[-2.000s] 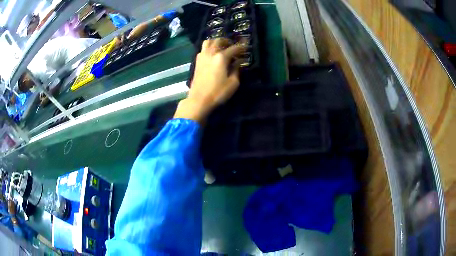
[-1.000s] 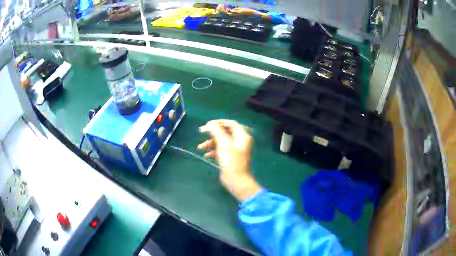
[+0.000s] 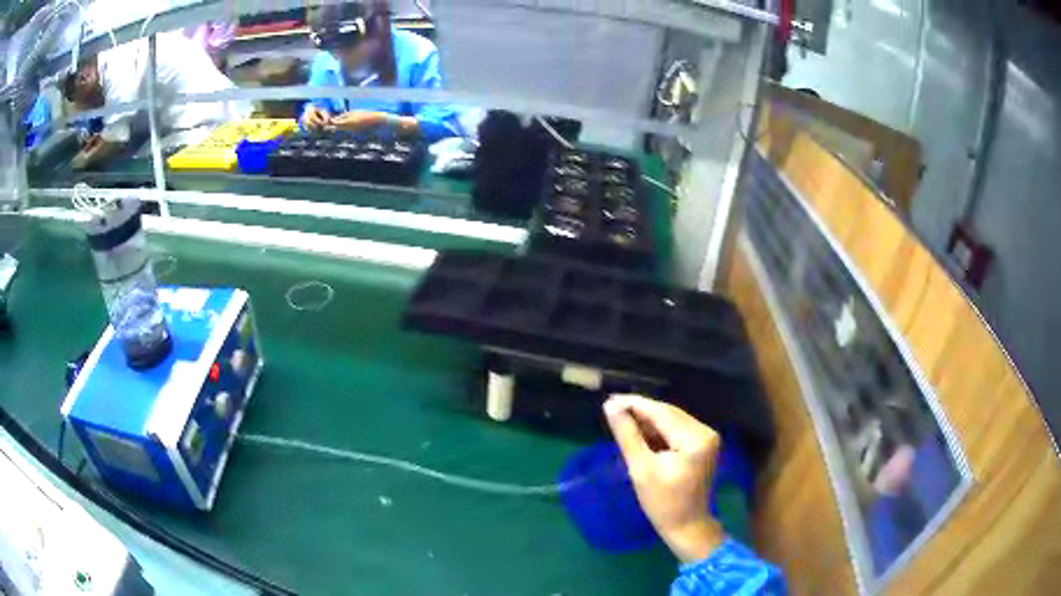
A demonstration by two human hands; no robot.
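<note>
My right hand is at the lower right, in front of the black compartment tray's near edge and over the crumpled blue cloth. Its thumb and fingertips are drawn close together; I cannot tell whether they pinch something small. A thin clear tube curves across the green mat from the blue controller box to the cloth, where its end is hard to make out. My left hand is not in view.
The compartment tray stands raised on pale posts. Behind it is a black tray of shiny round parts. A clear jar stands on the box. A wooden-framed panel borders the right. Across the bench, a person in blue works at another tray.
My right hand left the parts tray, passed over the mat near the blue box, then moved right to the cloth. Its fingers have drawn closer together. The view has swung left, then back right.
</note>
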